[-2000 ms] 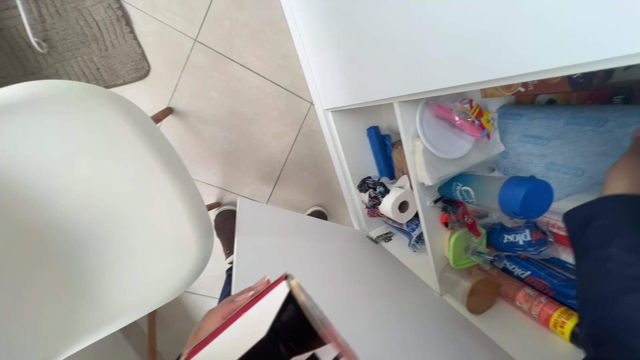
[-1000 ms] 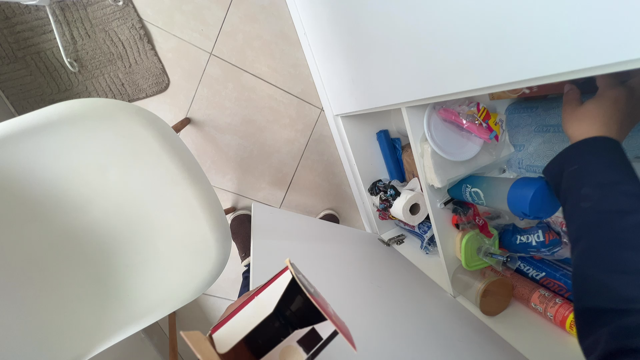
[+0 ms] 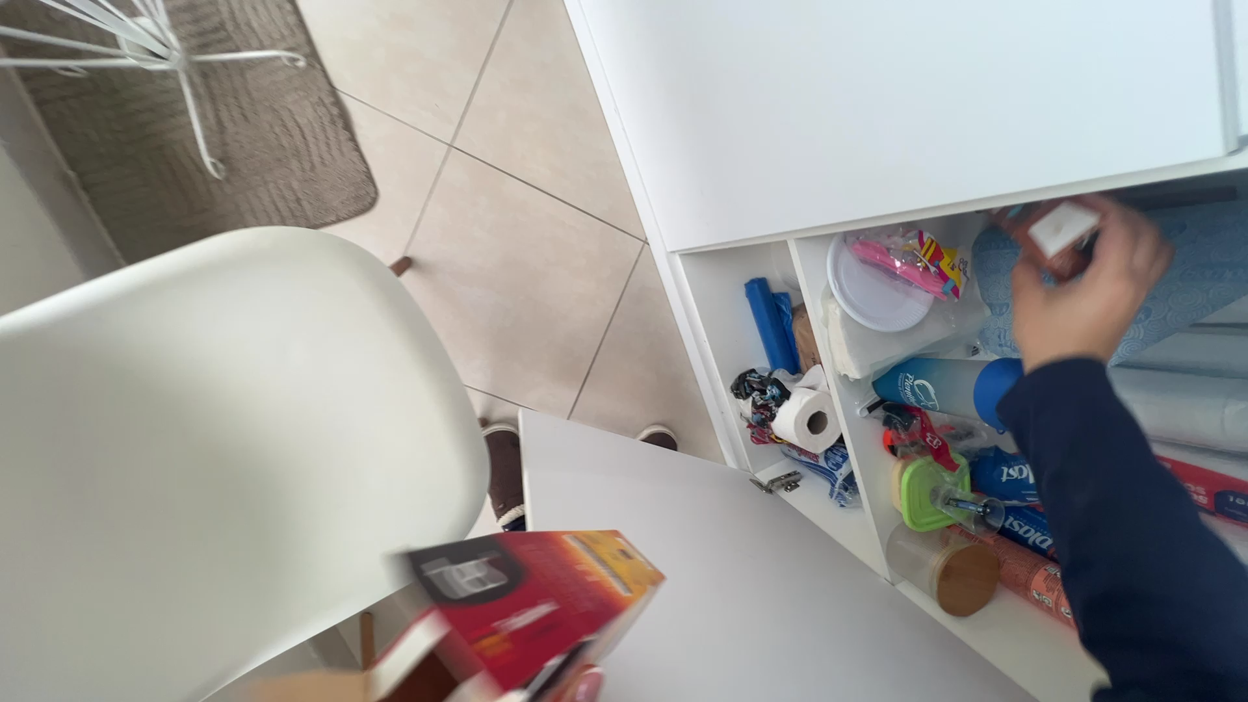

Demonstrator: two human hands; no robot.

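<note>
My right hand (image 3: 1092,283), in a dark blue sleeve, grips a small brown package with a white patch (image 3: 1061,234), blurred, at the upper part of the cabinet compartment. Below and beside it lie a blue patterned cloth or sheet (image 3: 1180,244), a blue bottle (image 3: 936,382) and a white plastic plate (image 3: 873,292) under a bag of pink items (image 3: 902,261). At the bottom, my left hand (image 3: 583,684) shows only by its fingertips at the underside of a red cardboard box (image 3: 536,604) with an open flap; the rest is hidden or blurred.
The open cabinet door (image 3: 702,546) stands between the box and the shelves. A toilet paper roll (image 3: 807,419), blue rolls (image 3: 770,327), a green-lidded container (image 3: 931,492) and a wooden-lidded jar (image 3: 960,575) fill nearby compartments. A white chair (image 3: 224,439) is at left.
My right hand has come back from the compartment's far upper area with the brown package in it. The red box has turned so that its printed side shows.
</note>
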